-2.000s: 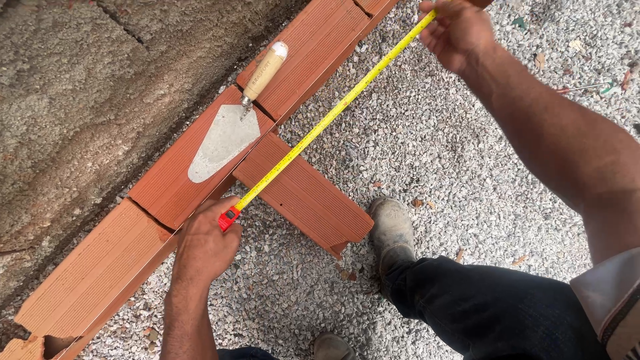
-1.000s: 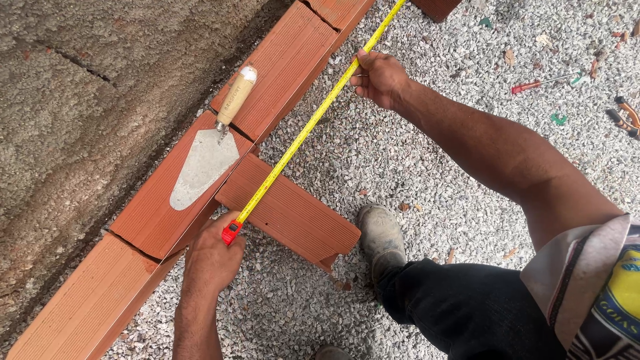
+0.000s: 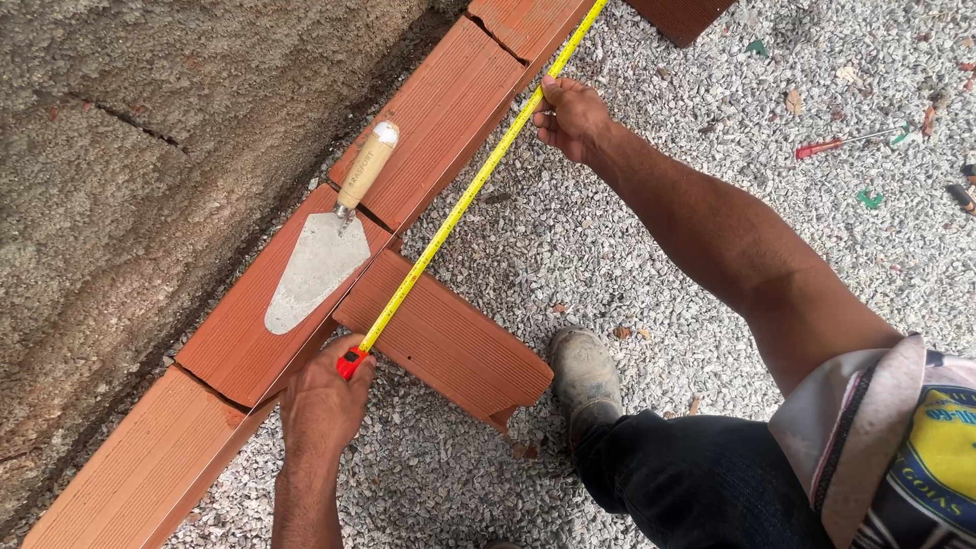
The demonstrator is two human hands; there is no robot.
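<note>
My left hand (image 3: 324, 396) is closed around a red tape measure case (image 3: 352, 363). Its yellow tape blade (image 3: 473, 187) runs up and right past the top edge of the view, along the near side of a row of hollow clay bricks (image 3: 446, 114). My right hand (image 3: 570, 118) pinches the blade between thumb and fingers near the upper part of the row. A pointing trowel (image 3: 320, 271) with a wooden handle lies on the row. Below the blade, a single clay brick (image 3: 450, 335) juts out from the row at about a right angle. The blade's far end is hidden.
A rough earthen or mortar wall face (image 3: 152, 152) borders the row. Gray gravel (image 3: 473, 488) covers the ground. Another clay brick (image 3: 682, 15) lies at the top. A red-handled screwdriver (image 3: 831, 145) and green scraps lie at the right, and a dusty boot (image 3: 585, 374) stands beside the jutting brick.
Two seconds ago my right hand was farther up the tape; it has come down along it toward my left hand, then stayed on the blade. My left hand still holds the case. The view has shifted.
</note>
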